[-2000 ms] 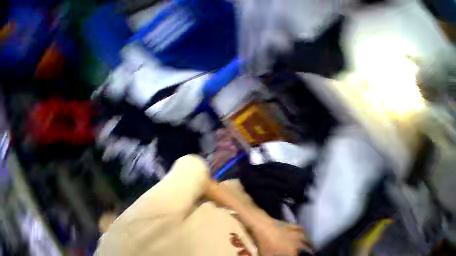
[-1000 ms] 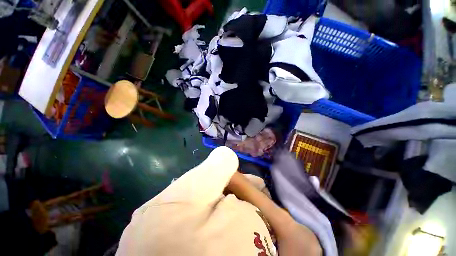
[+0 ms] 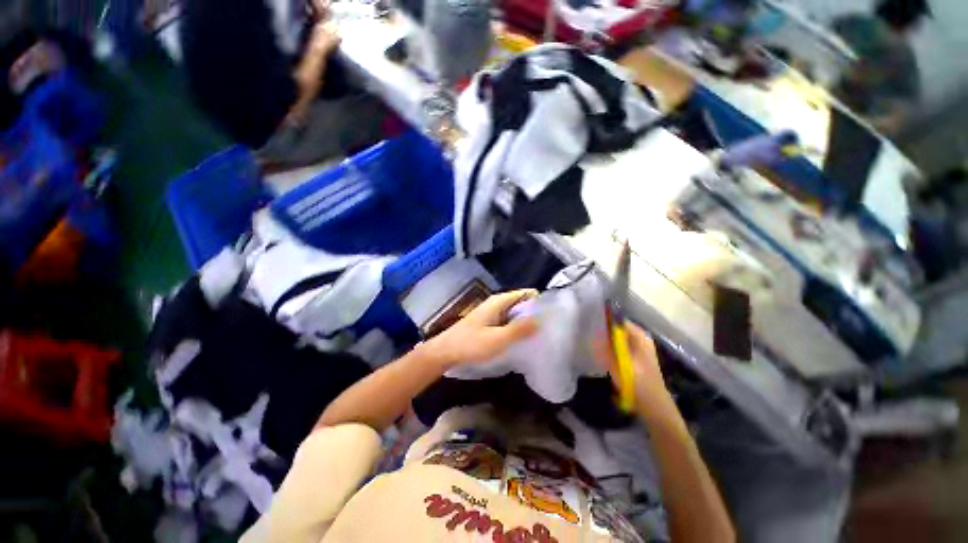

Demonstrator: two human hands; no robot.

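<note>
My left hand (image 3: pixel 490 331) is closed on a white garment piece (image 3: pixel 563 337) that hangs above my lap, with dark cloth under it. My right hand (image 3: pixel 635 355) holds scissors (image 3: pixel 620 355) by their yellow and red-orange handles, just right of the piece. The grey blades point up and away from me. They look free of the cloth; whether they are parted is too blurred to tell.
A black-and-white pile (image 3: pixel 541 127) drapes over the white table's (image 3: pixel 658 202) edge. A sewing machine (image 3: pixel 785 255) and a dark phone (image 3: pixel 731 321) are at right. A blue basket (image 3: pixel 366 196), a cloth heap (image 3: pixel 255 361) and a red stool (image 3: pixel 58 384) are at left. A person's arm (image 3: pixel 313 64) shows at the back.
The view has swung from the floor and left heap to the table and my lap. Both hands now show, with a white piece in the left and scissors in the right.
</note>
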